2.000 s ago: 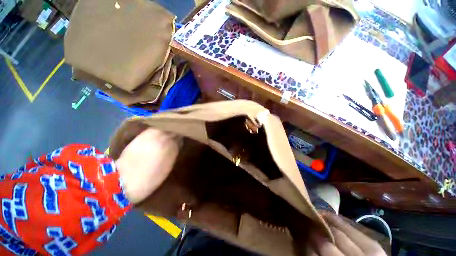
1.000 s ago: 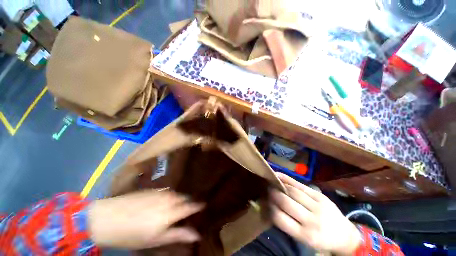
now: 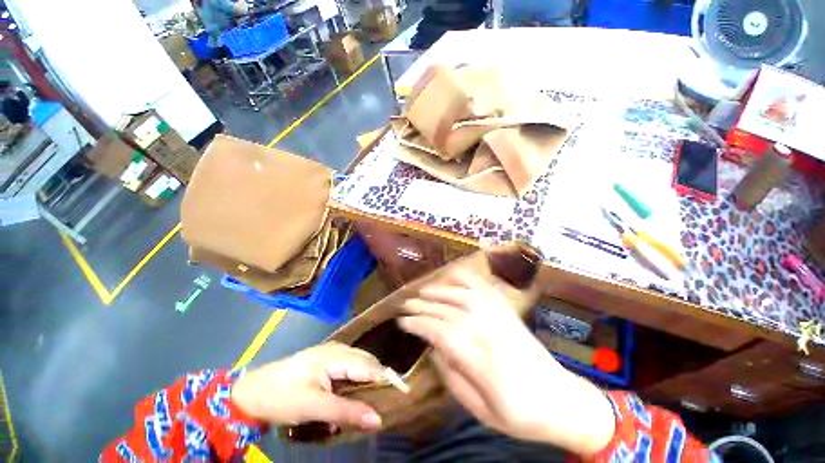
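A brown handbag (image 3: 416,294) lies across my lap with its mouth partly open, showing a dark inside. My left hand (image 3: 312,387) grips the near edge of the bag, thumb and fingers around the rim, near a small pale strip at the edge. My right hand (image 3: 470,348) is over the bag mouth, slightly blurred, with its fingers bent; whether it grips the bag cannot be told. The bag's lower part is hidden by my hands and forearms.
Brown bags (image 3: 258,203) are stacked on a blue crate (image 3: 339,289) at the left. On the desk (image 3: 425,228) are a floppy brown bag (image 3: 479,136), black snips (image 3: 593,241), orange-handled pliers (image 3: 653,251), a green-handled tool (image 3: 631,200), a phone (image 3: 696,169) and a fan (image 3: 749,25). A person (image 3: 217,16) is far behind.
The bag's mouth has narrowed. My left hand has moved from inside the mouth to its near edge, and my right hand from the right rim to over the middle. The view has tilted up.
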